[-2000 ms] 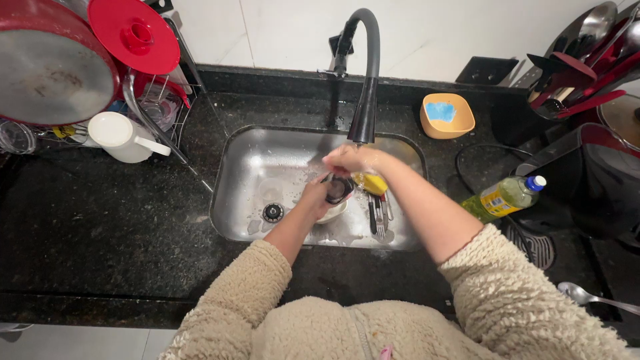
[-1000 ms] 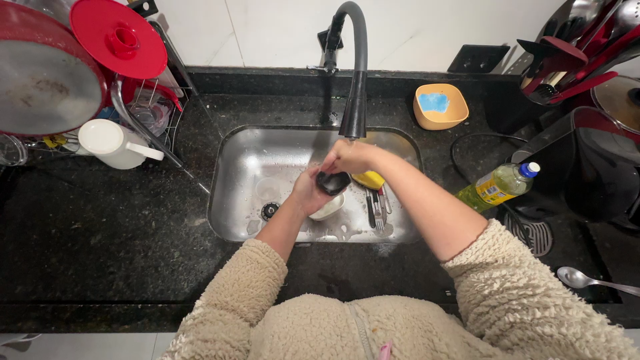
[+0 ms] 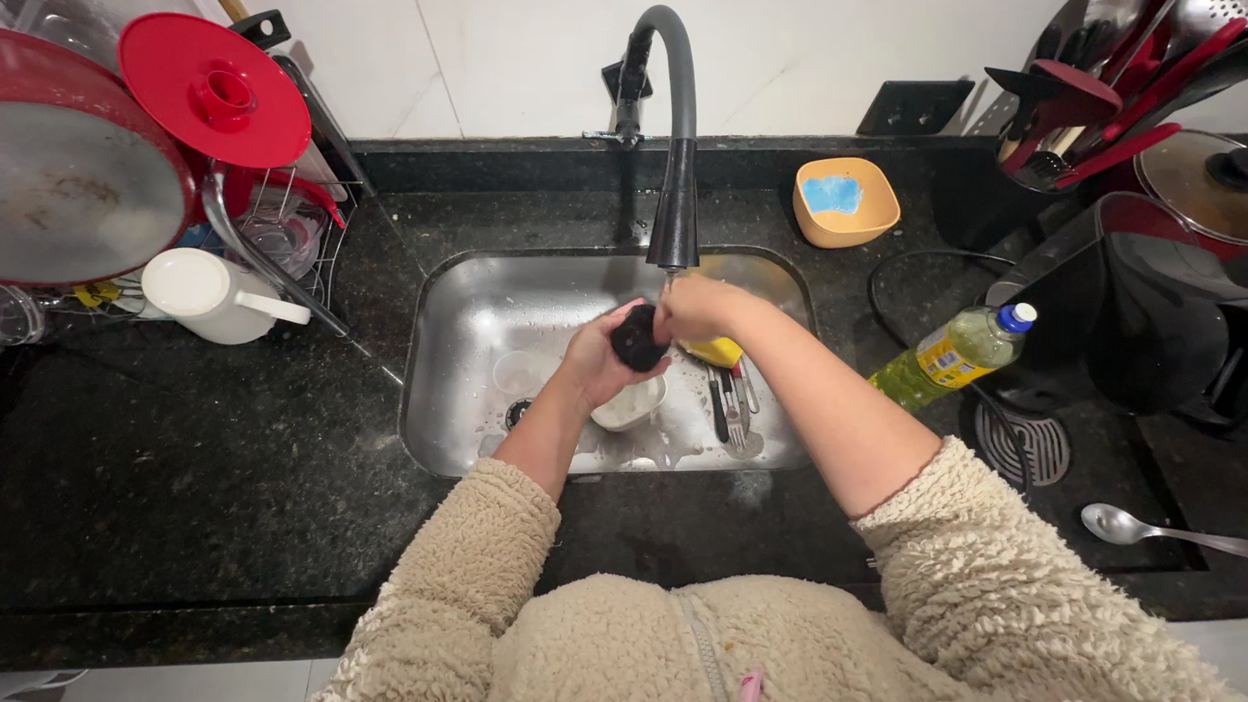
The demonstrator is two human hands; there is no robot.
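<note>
In my left hand is a small round black object, perhaps a lid or cup, held over the steel sink. My right hand is at its right side, just under the spout of the black faucet; its fingertips are partly hidden, so whether they grip it is unclear. Below my left hand lies a white bowl. A yellow thing, partly covered by my right wrist, rests by a fork and other cutlery. A clear round container lies near the drain.
Left of the sink stand a white mug and a dish rack with a red lid and a pan. On the right are an orange bowl with a blue sponge, a soap bottle, a black appliance and a spoon.
The black object has turned in my left hand, its dark round face now more toward the camera. My right hand has shifted from above it to its right side.
</note>
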